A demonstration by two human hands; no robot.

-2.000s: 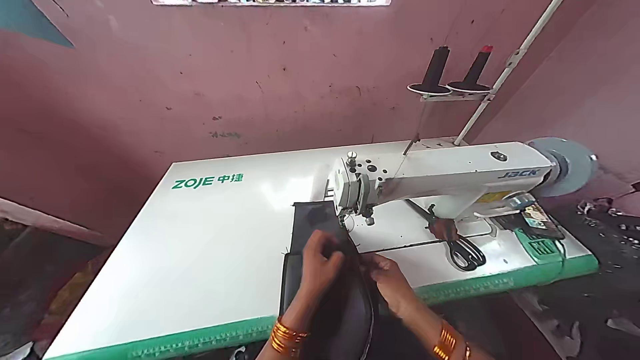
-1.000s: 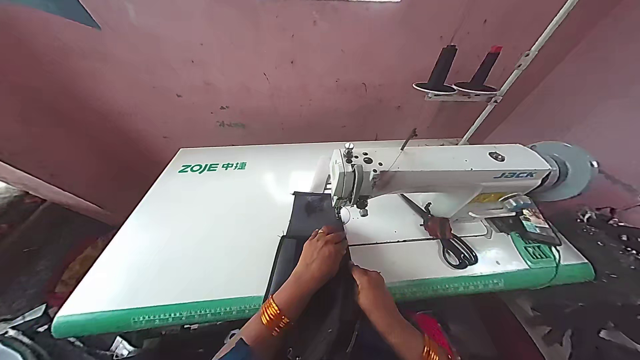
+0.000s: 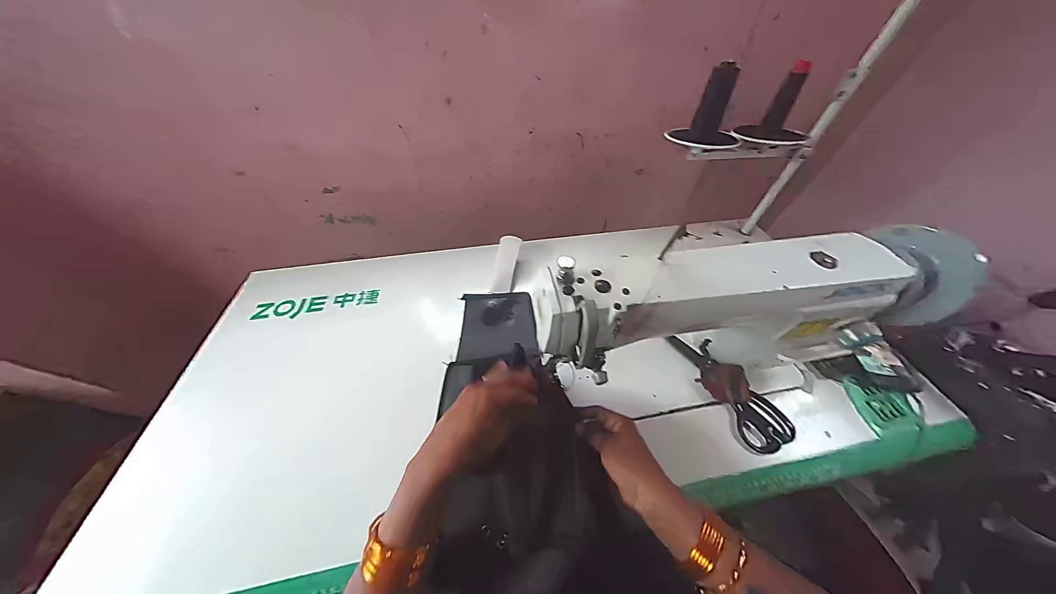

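Observation:
Black fabric point(image 3: 511, 495) runs from the lower middle of the head view up to the needle area of a white Jack sewing machine point(image 3: 742, 289). Its far flap lies flat on the table left of the machine head. My left hand point(image 3: 491, 404) grips a fold of the fabric just in front of the presser foot, with a small dark piece standing up at the fingertips. To its right, my right hand point(image 3: 615, 441) pinches the fabric's right edge between thumb and fingers. The needle itself is too small to make out.
Black-handled scissors point(image 3: 763, 421) lie on the white table point(image 3: 330, 396) right of the needle area. Two dark thread cones point(image 3: 714, 103) stand on a rack behind the machine. A green tray point(image 3: 887, 404) with small items sits at the right end. A pink wall rises behind.
My left hand has drawn the fabric into a raised fold near the needle. A white roll-like object now shows behind the fabric's far end. The view has shifted.

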